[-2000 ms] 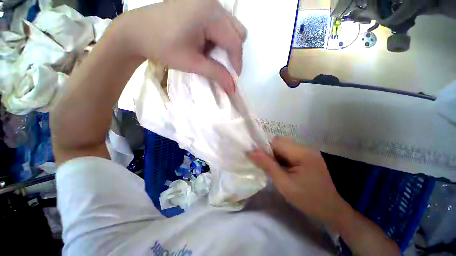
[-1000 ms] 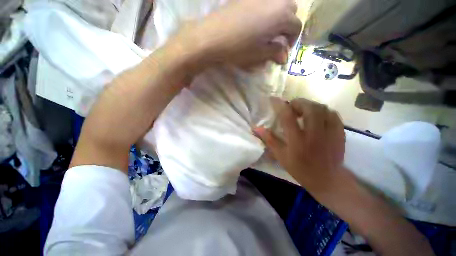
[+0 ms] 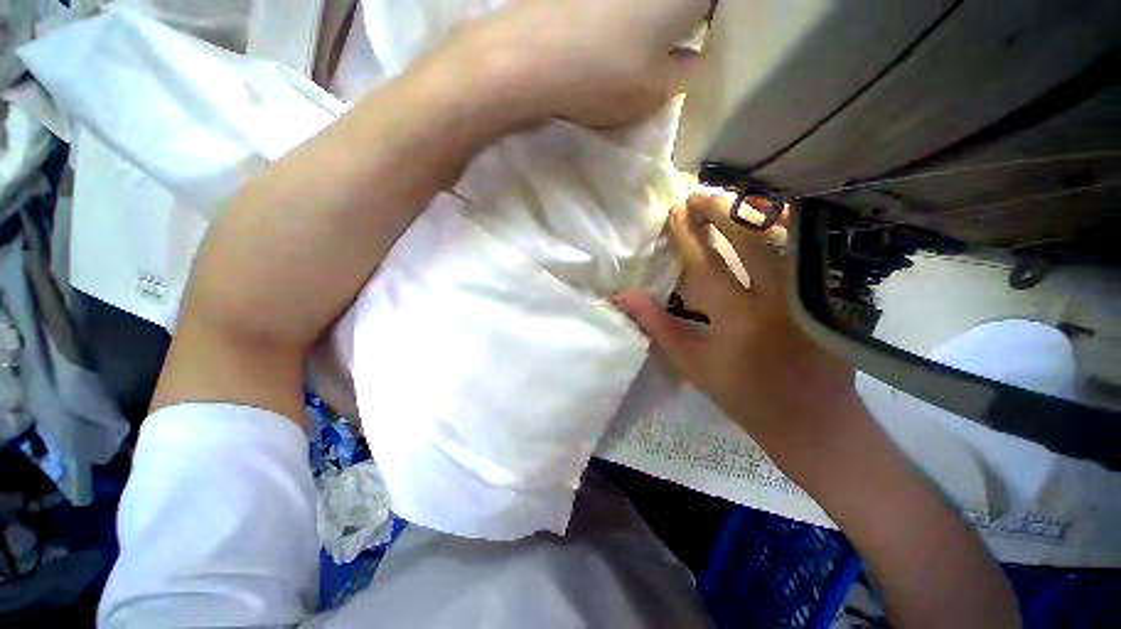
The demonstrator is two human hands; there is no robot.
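A white garment piece (image 3: 492,369) lies bunched at the table's front edge and hangs towards my lap. My left hand (image 3: 639,62) reaches over the top of it beside the sewing machine head (image 3: 885,98); its fingertips are largely hidden, so its grip does not show. My right hand (image 3: 731,289) is at the cloth's right edge, thumb on the cloth and fingers spread near the lit needle area. The needle and presser foot are hidden behind the head and my hand.
A white rounded piece (image 3: 1014,369) lies right of the machine. A printed measuring strip (image 3: 701,455) runs along the table's front edge. Blue crates (image 3: 781,565) are below, with white scraps (image 3: 354,510) at left. More pale cloth (image 3: 160,92) lies at upper left.
The cloth and both hands have moved from over my lap to the machine. The view has shifted, so the machine head is larger and covers the needle area.
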